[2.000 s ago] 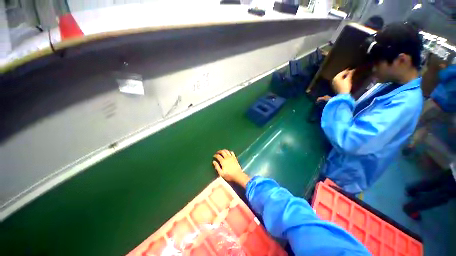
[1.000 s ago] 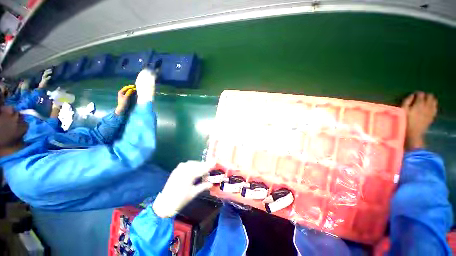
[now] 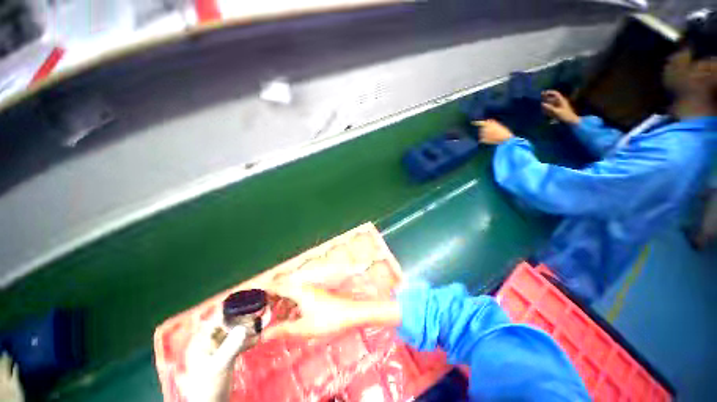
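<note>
A small dark round watch [image 3: 245,304] with a pale band is held above the red tray [image 3: 330,369] in the head view. My left hand [image 3: 214,359], in a white glove, grips it from below left. My right hand [image 3: 314,311], bare and blurred by glare, reaches in from the right with its fingers at the watch's right side. Whether the right fingers also grip it is hard to tell. The tray's pockets show glare and wrinkled clear film.
A blue holder [image 3: 440,155] lies on the green belt [image 3: 314,192] ahead right; another blue holder [image 3: 43,342] is at far left, near a partly cut-off gloved hand. A person in a blue smock works at right. Red stacked trays [image 3: 578,338] stand lower right.
The view has swung right. My right hand has left the tray's right edge and come to the watch. My left hand now holds a watch above the tray.
</note>
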